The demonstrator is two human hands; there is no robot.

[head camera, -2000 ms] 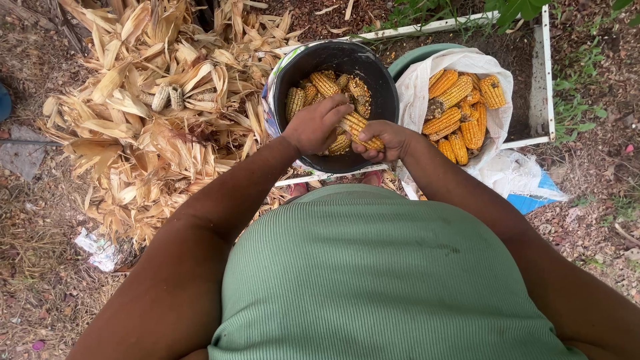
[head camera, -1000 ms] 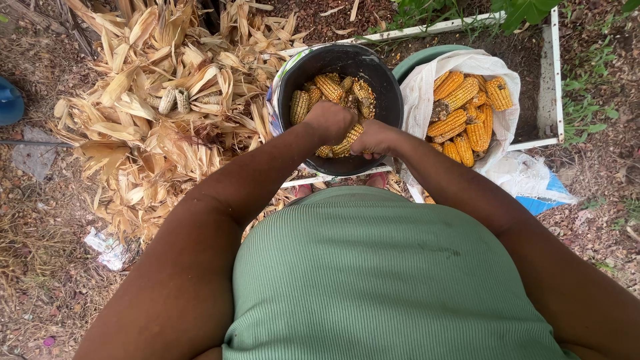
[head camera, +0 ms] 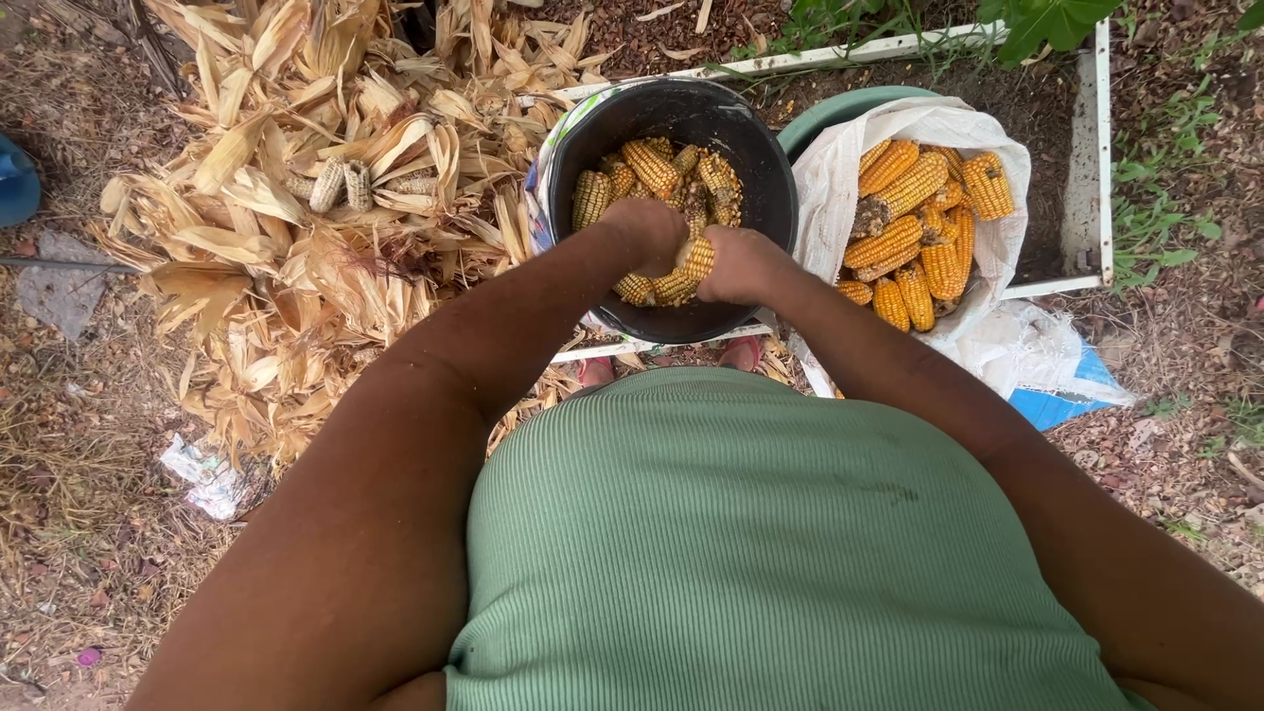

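Both hands are over a black bucket [head camera: 765, 188] that holds several yellow ears of corn [head camera: 650, 168], some with bare or dark patches. My right hand [head camera: 741, 265] is closed around one ear of corn [head camera: 697, 259], whose end points left toward the other hand. My left hand [head camera: 647, 235] is a curled fist beside that ear; its fingers face down, so what it grips is hidden. Right of the bucket, a white woven sack [head camera: 825, 188] stands open with several husked yellow ears [head camera: 913, 186] inside.
A large heap of dry corn husks [head camera: 247, 247] lies left of the bucket, with stripped cobs [head camera: 328, 186] on it. A green basin [head camera: 849, 107] shows behind the sack. A white metal frame [head camera: 1091, 158] surrounds the containers. Blue plastic [head camera: 1071, 390] lies at lower right.
Over the bucket, my hands have shifted position around the corn. Two seconds ago an ear showed plainly between them; one second ago they were lower and closer together.
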